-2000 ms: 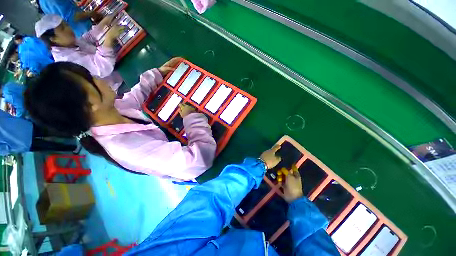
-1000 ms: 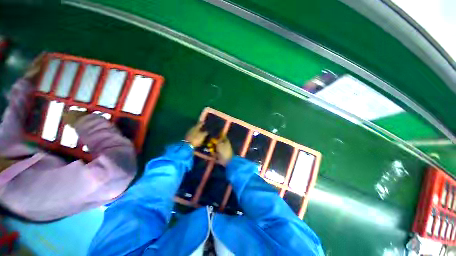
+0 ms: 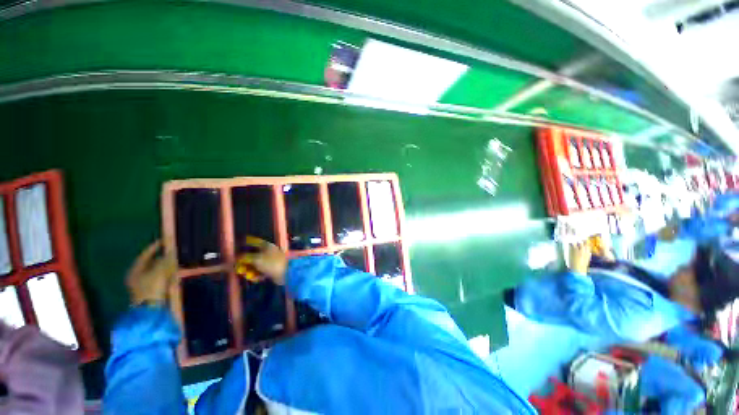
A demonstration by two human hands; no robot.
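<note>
A pale orange-pink phone tray (image 3: 229, 227) lies on the green bench in front of me. Its two rows hold mostly black phones (image 3: 199, 224); the phone at the top right (image 3: 381, 209) shows a white screen. My left hand (image 3: 149, 274) is at the tray's left edge; whether it grips the rim is unclear. My right hand (image 3: 264, 259), with yellow-orange finger cots, is over the tray's middle bar near the second column. Its fingers are bent, and no phone shows lifted in it. My right sleeve hides part of the lower row.
A redder tray (image 3: 68, 267) and a pink sleeve (image 3: 36, 369) are at the left. Red trays (image 3: 556, 174) stand on the bench at the right, near a person in blue (image 3: 604, 304). A white sheet (image 3: 405, 73) is on the back panel. A crinkled clear piece (image 3: 493, 164) lies behind.
The view has swung right, so the tray shows further left. My left hand has moved down to the tray's left edge. My right hand remains over the tray. More phones and the right-hand neighbour show.
</note>
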